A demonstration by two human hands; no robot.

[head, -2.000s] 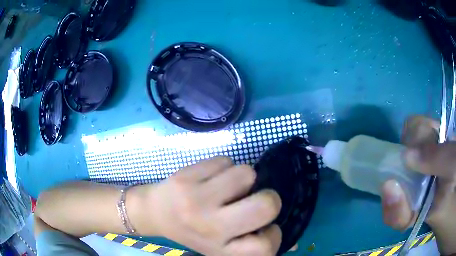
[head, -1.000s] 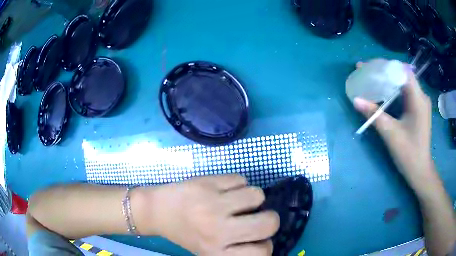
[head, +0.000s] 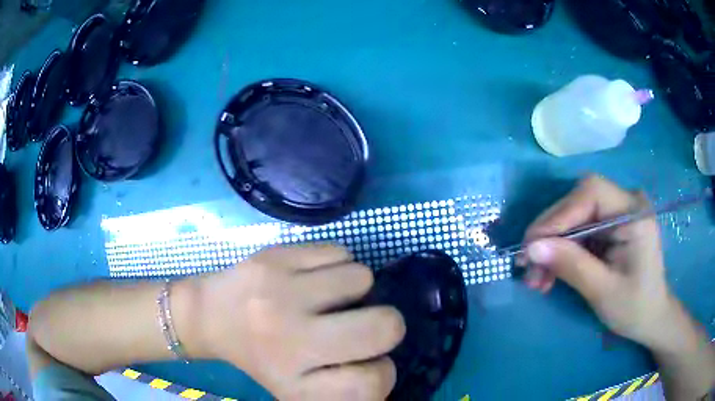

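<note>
My left hand [head: 313, 321] holds a black oval cover [head: 427, 321] tilted near the bottom centre, over the lower edge of the dot sheet [head: 408, 227]. My right hand [head: 600, 262] holds thin metal tweezers [head: 600, 225], their tips at the right end of the dot sheet among the white dots. Whether a dot is between the tips is too small to tell. The glue bottle [head: 584, 116] lies on its side on the mat at the upper right, its pink nozzle pointing right. Another oval cover [head: 294, 149] lies open side up, overlapping the sheet's top edge.
Several black covers [head: 119, 129] stand or lie at the left on the teal mat [head: 423, 86]. More covers [head: 611, 27] are at the upper right. Part of a second bottle [head: 705, 152] shows at the right edge. Yellow-black floor tape [head: 168, 386] is below the bench edge.
My right hand has let go of the glue bottle, now lying on the mat, and moved down and left to the dot sheet with the tweezers. My left hand still holds the cover.
</note>
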